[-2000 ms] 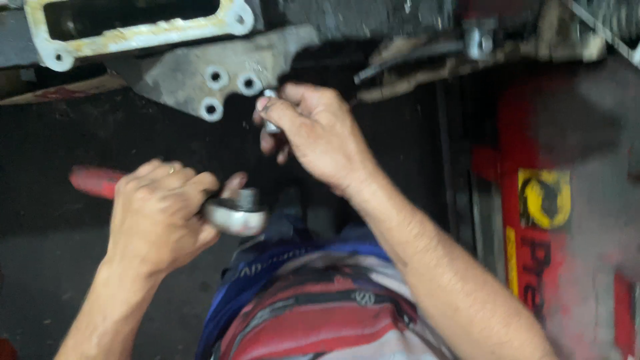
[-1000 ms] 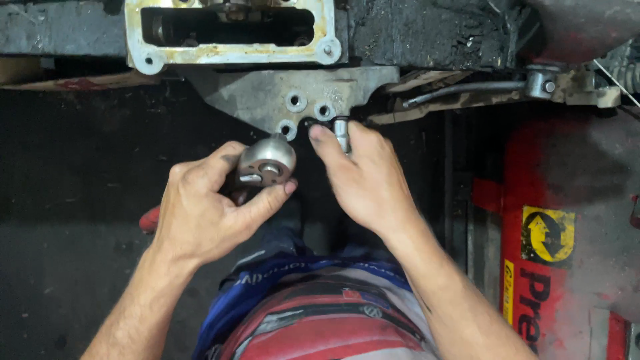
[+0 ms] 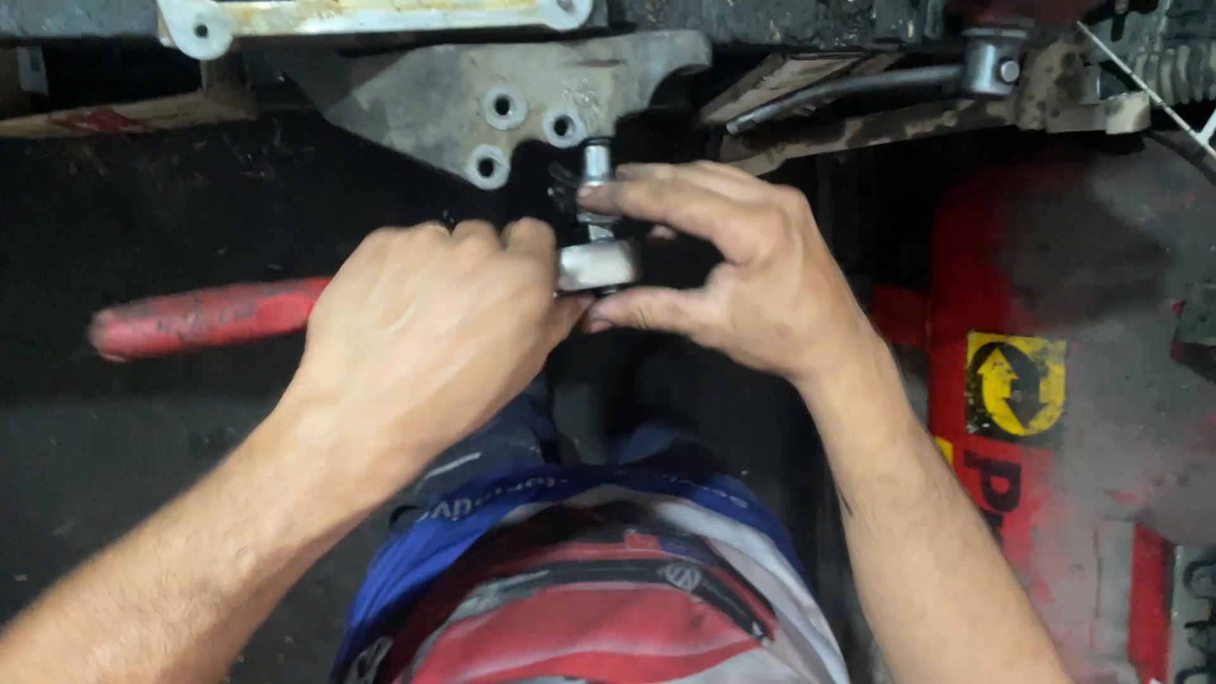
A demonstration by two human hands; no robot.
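My left hand [image 3: 427, 323] is closed around a ratchet wrench [image 3: 597, 265]; its red handle [image 3: 209, 318] sticks out to the left and its steel head shows past my fingers. A chrome socket [image 3: 597, 163] stands in line with the ratchet head, pointing up toward the metal bracket. My right hand [image 3: 750, 266] has its index finger against the socket piece and its thumb at the ratchet head. The grey metal bracket [image 3: 408, 95], with three round bolt holes, lies just beyond the socket. Whether the socket is fully seated on the drive cannot be told.
A light metal flange [image 3: 380, 17] runs along the top edge. A steel rod with a clamp end [image 3: 988, 71] lies at the upper right. A red tank-like machine [image 3: 969, 247] with a yellow arrow label [image 3: 1015, 385] stands at the right. A cardboard box edge [image 3: 142, 114] shows at the left.
My hands, apart two seconds ago, have come together, bringing ratchet head and socket into line. The ratchet's red handle now points left, more exposed than one second ago.
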